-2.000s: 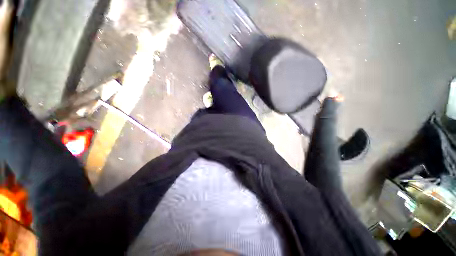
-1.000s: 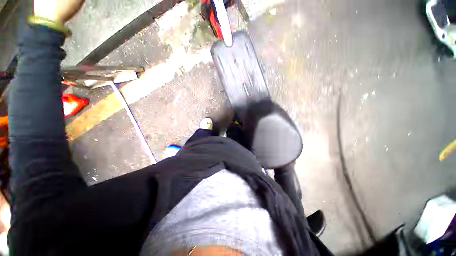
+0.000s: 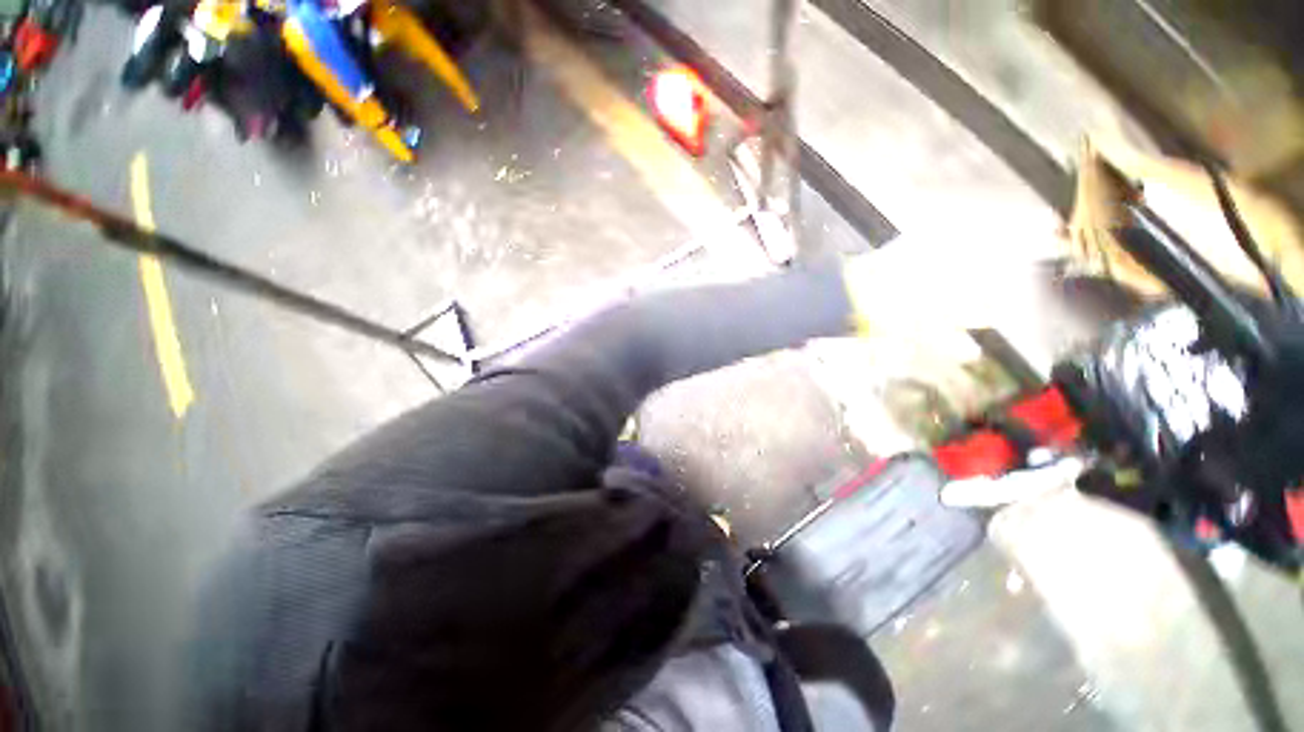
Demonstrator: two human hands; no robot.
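Observation:
My left hand [image 3: 958,272] is at the end of the grey sleeve stretched out to the right, past a yellowish wristband. It is washed out by glare, so its fingers and any hold cannot be made out. My right hand is not in view. A rack's long rusty bar [image 3: 258,272] slopes from the left edge to a triangular foot. A thin pale rod [image 3: 572,315] runs from that foot, partly behind my sleeve, towards an upright post [image 3: 779,129].
A scooter footboard [image 3: 894,536] with red fenders [image 3: 1008,433] and a dark seat [image 3: 837,672] stands lower right. Dark and shiny things [image 3: 1180,386] are beyond it. Blue, yellow and dark items [image 3: 336,65] are upper left. A red object [image 3: 679,107] lies near a yellow line.
The view has swung round. My left arm, before at the left edge, now reaches across to the right. The rack's long bar and the colourful items at upper left have come into view.

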